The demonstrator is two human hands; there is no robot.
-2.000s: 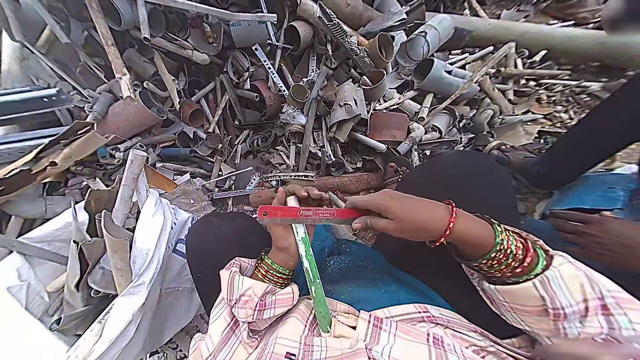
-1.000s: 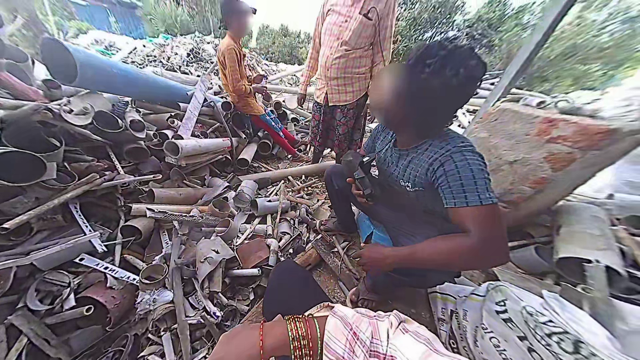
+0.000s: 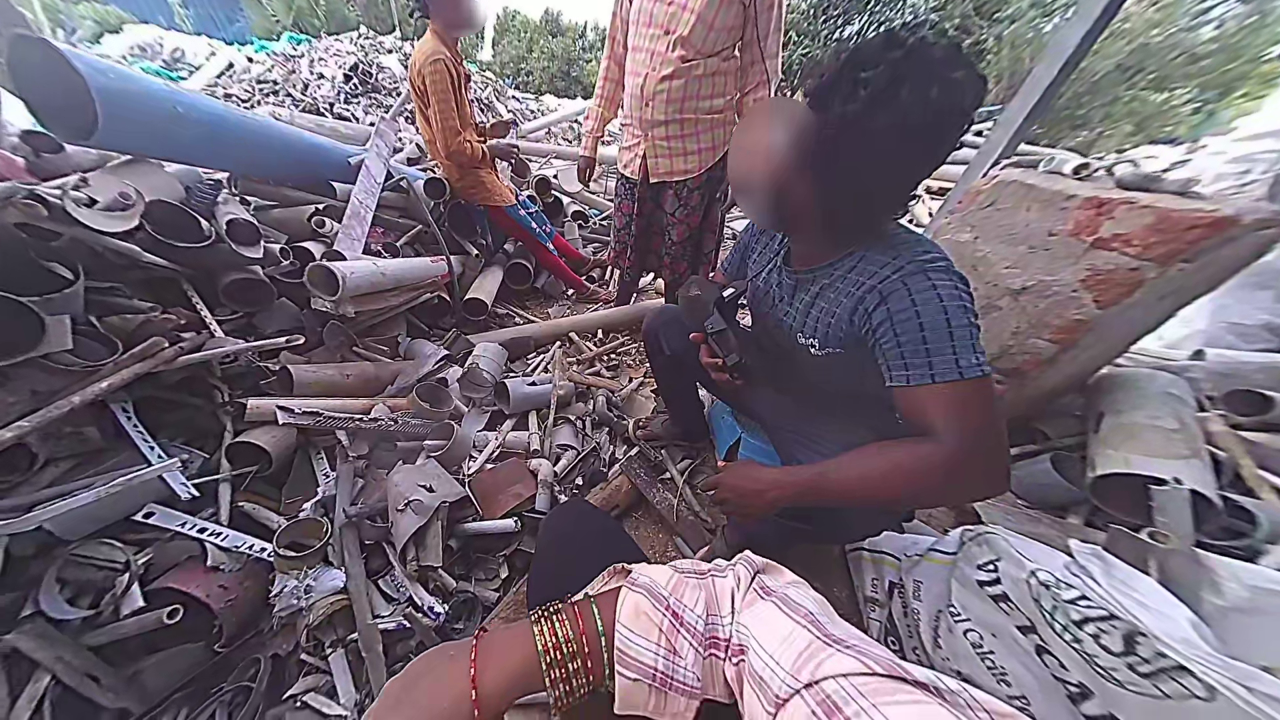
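My right hand (image 3: 425,690) shows only in part at the bottom edge, its fingers cut off by the frame, so what it holds is hidden. A red beaded bracelet (image 3: 475,665) and several green, red and gold bangles (image 3: 568,650) circle the wrist and forearm, below a pink plaid sleeve (image 3: 760,630). The arm lies across the front of my dark-clothed knee (image 3: 580,550). Scrap pipe pieces and a white perforated strip (image 3: 205,532) lie beyond and left of the hand. My left hand is out of view.
A co-worker (image 3: 850,330) in a blue shirt crouches close by, holding a black device (image 3: 722,318). Two more people are farther back. A large blue pipe (image 3: 200,120) lies over the heap at left. A broken masonry slab (image 3: 1090,260) and printed white sacks (image 3: 1040,610) are at right.
The view has swung far up and to the right. Two seconds ago my left hand held a green-and-white strip and my right hand a red tool; left hand, strip and tool are now out of view.
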